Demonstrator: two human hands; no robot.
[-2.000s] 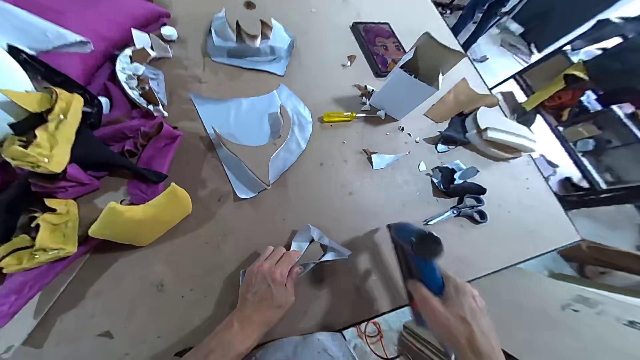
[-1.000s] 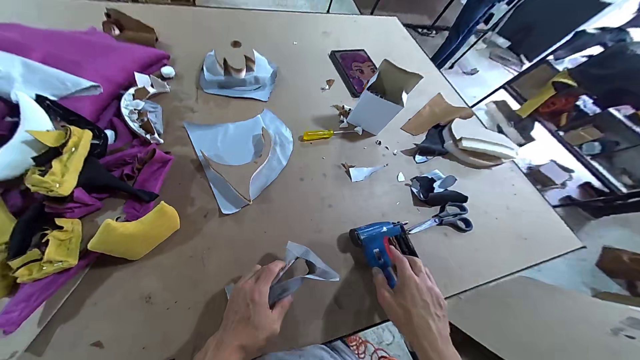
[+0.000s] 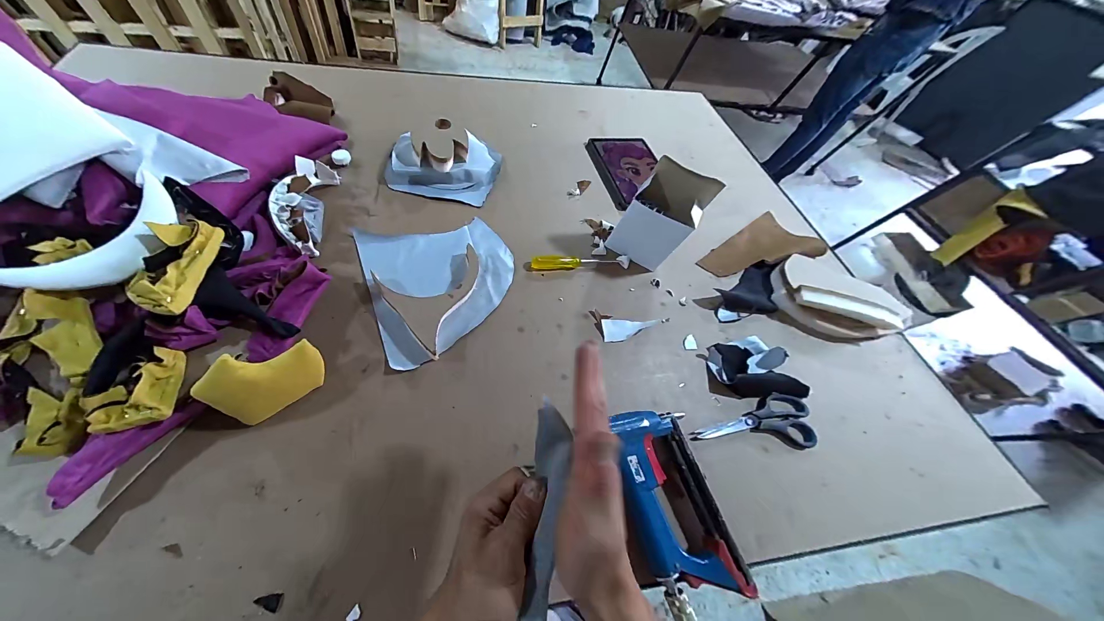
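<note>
A grey fabric-covered piece (image 3: 549, 483) stands on edge near the bottom centre, pinched between the thumb and fingers of my left hand (image 3: 496, 543). My right hand (image 3: 595, 509) is upright with extended fingers, its palm against or close beside the piece's right face; whether it touches is unclear. Right of that hand lies a blue pneumatic stapler (image 3: 649, 500) with a black magazine, on the table. Grey-handled scissors (image 3: 772, 421) rest beyond the stapler. Two similar grey-covered pieces, a curved cut-out (image 3: 483, 293) and a crown-like one (image 3: 444, 172), lie farther up.
Purple fabric (image 3: 207, 121) and yellow cushioned pieces (image 3: 263, 379) crowd the left. A yellow-handled screwdriver (image 3: 556, 263), an open white box (image 3: 660, 224), a framed picture (image 3: 623, 164) and brown and black scraps (image 3: 759, 246) lie right of centre. Beyond the table's right edge, a person's jeans-clad legs (image 3: 841, 95) are visible.
My right hand has let go of the stapler and moved left to the grey piece. My left hand has raised that piece on edge. The view has tilted upward.
</note>
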